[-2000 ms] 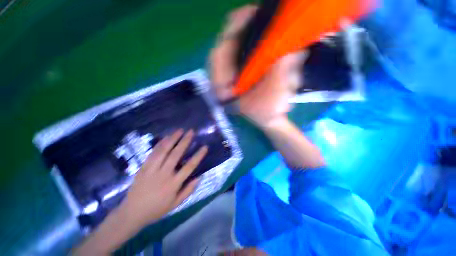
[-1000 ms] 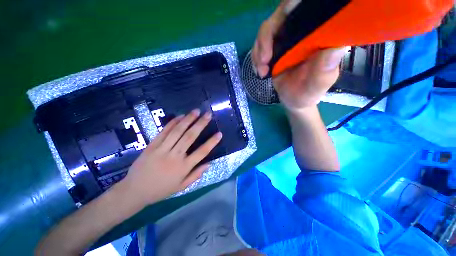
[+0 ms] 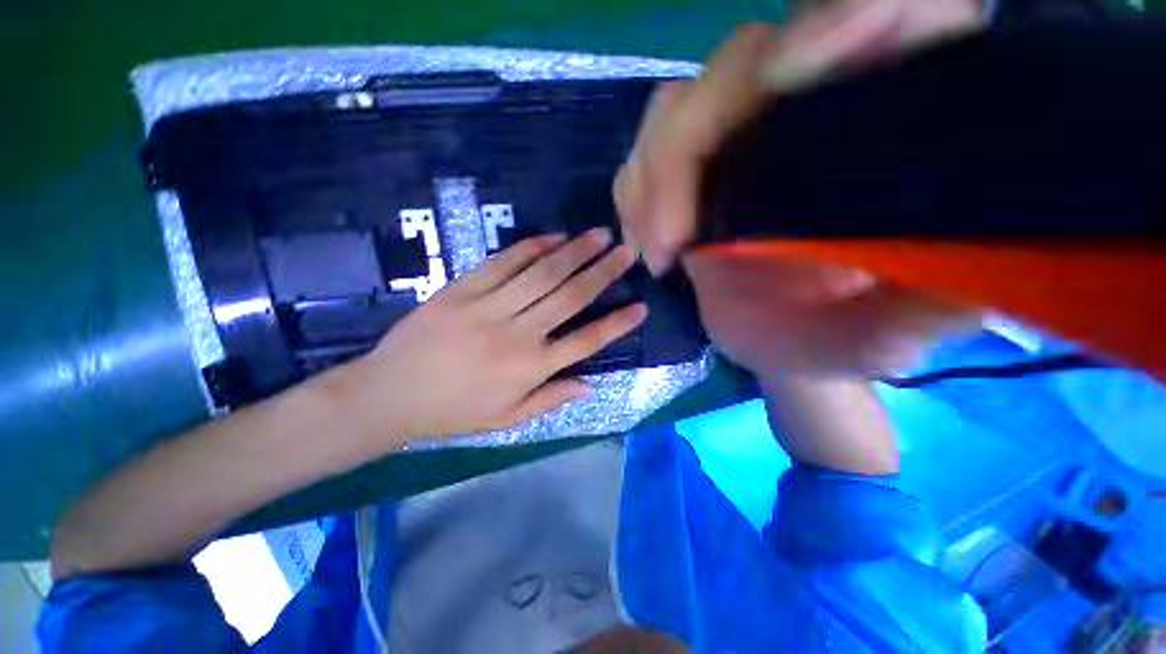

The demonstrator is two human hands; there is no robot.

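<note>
A black plastic housing (image 3: pixel 307 160) lies on a silvery foam sheet (image 3: pixel 563 419). Small silver metal brackets (image 3: pixel 419 228) and a pale silvery strip (image 3: pixel 458 224) show in its middle. My left hand (image 3: pixel 492 335) lies flat on the housing with its fingers spread, holding nothing. My right hand (image 3: pixel 754 243) grips the orange and black electric screwdriver (image 3: pixel 946 166), which looks huge near the camera. The tool's lower end is at the housing's right part. Its tip and the housing's right edge are hidden by my right hand.
The bench is glossy green (image 3: pixel 70 230). A black cord (image 3: pixel 985 373) runs off to the right behind the screwdriver. Blue clothing (image 3: pixel 678 537) and a grey surface (image 3: pixel 492 549) show below the bench edge. A cluttered blue area lies at the lower right.
My right hand and the screwdriver have moved from over the round screw dish to the housing's right part. The dish is now out of sight. The housing appears further right and less tilted.
</note>
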